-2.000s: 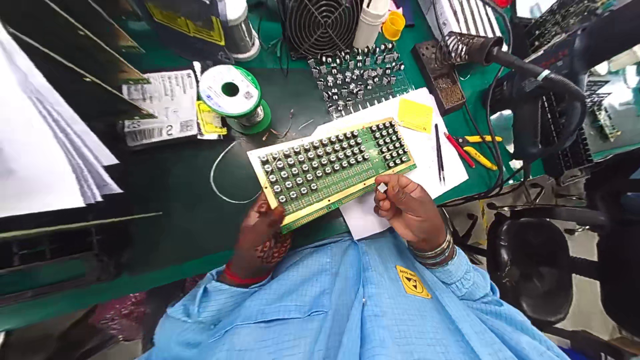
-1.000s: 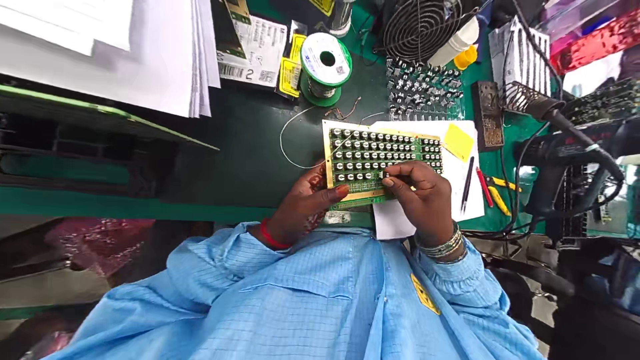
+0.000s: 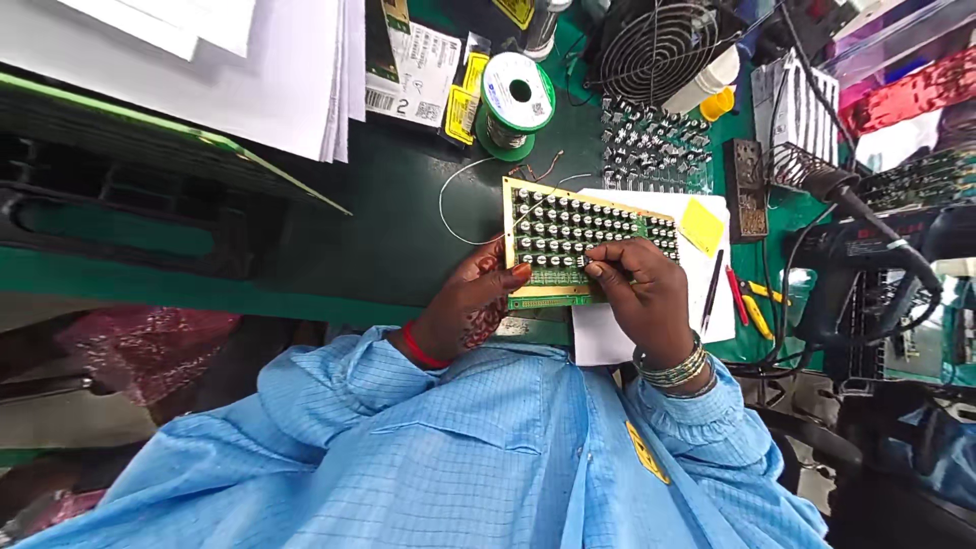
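Note:
A green circuit board with a yellowish border (image 3: 553, 290) is tilted over the bench edge, with rows of small round dark components with pale tops on it. My left hand (image 3: 476, 297) grips its left edge, thumb on the face. My right hand (image 3: 644, 290) pinches a small component (image 3: 583, 261) between thumb and forefinger, at the right end of the lowest filled row; the fingertips partly hide it. Beyond the board, a clear tray of similar loose components (image 3: 656, 149) lies on the bench. White paper (image 3: 602, 335) lies under the board's right part.
A solder wire spool (image 3: 517, 103) stands behind the board, with a loose wire loop beside it. A fan (image 3: 659, 49) is at the back. To the right are a yellow note (image 3: 701, 227), a black pen (image 3: 713, 290), red-and-yellow-handled pliers (image 3: 756, 313) and a soldering iron in its holder (image 3: 827, 183). Paper stacks (image 3: 290, 84) stand left.
Two seconds ago my right hand held a small component off the board's lower edge; now its fingertips are on the board's lowest filled row. My left hand keeps its hold. The view has shifted left.

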